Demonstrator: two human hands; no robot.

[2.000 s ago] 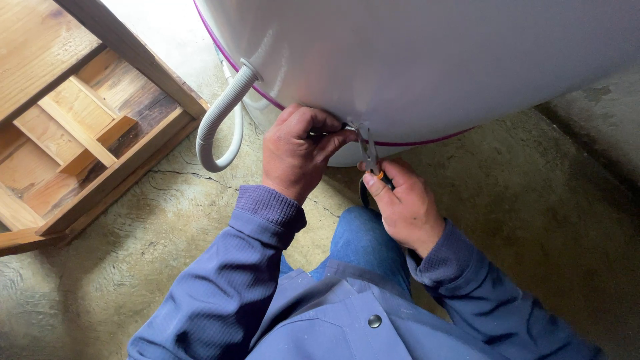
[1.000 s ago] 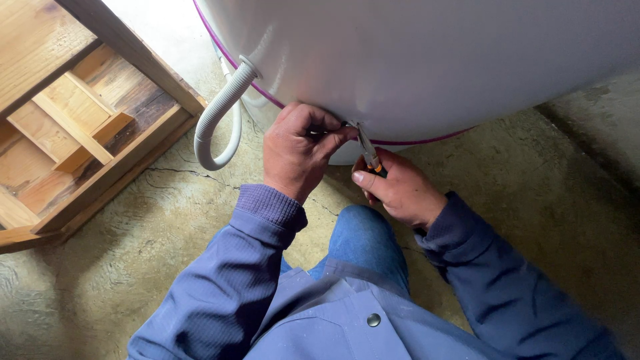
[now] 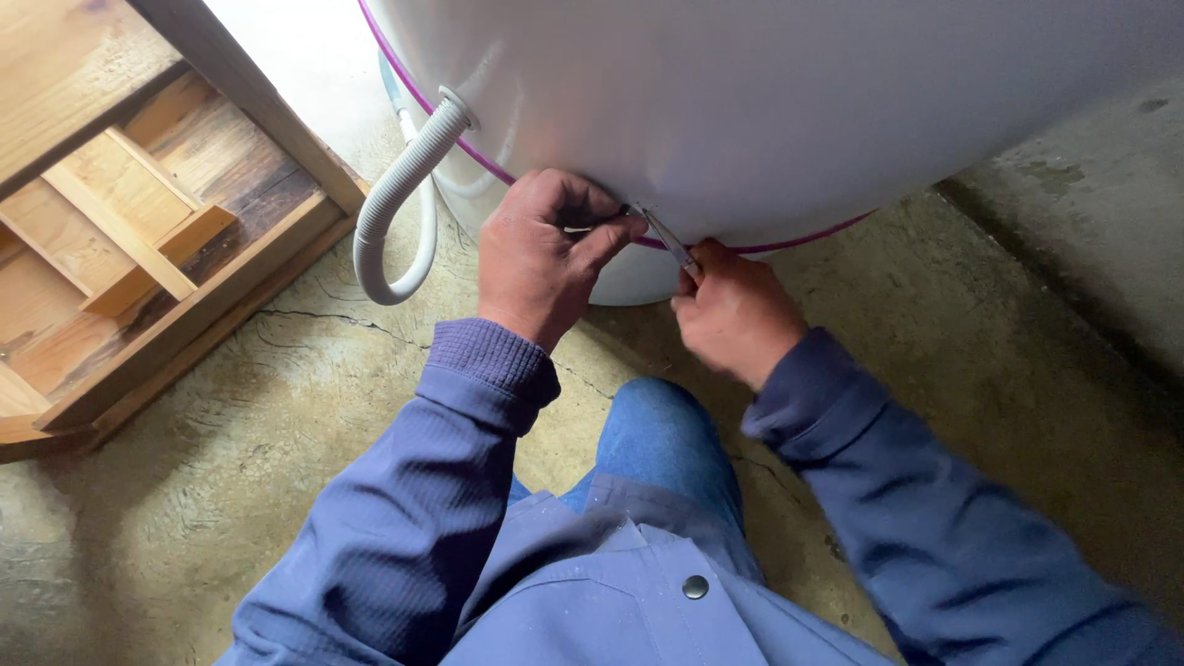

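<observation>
Thumb and fingers of my left hand (image 3: 550,245) pinch a small dark piece at the lower side of a large white rounded tub or tank (image 3: 740,111). Its shape is mostly hidden by the fingertips. My right hand (image 3: 735,301) is closed around the handles of a pair of pliers (image 3: 671,242), whose narrow metal jaws point up and left, close to my left fingertips. A purple band or tube (image 3: 805,238) runs along the white surface behind both hands. Whether the jaws grip anything cannot be told.
Left of my hands, a corrugated grey hose (image 3: 393,199) comes out of the white surface and loops down. A wooden frame with slats (image 3: 259,268) stands at the far left. The concrete floor (image 3: 324,379) is cracked, and a wall (image 3: 1101,185) is at the right.
My right hand has turned and closed further around the pliers, whose orange-marked handles showed in the earlier frames. My left hand stays in about the same place.
</observation>
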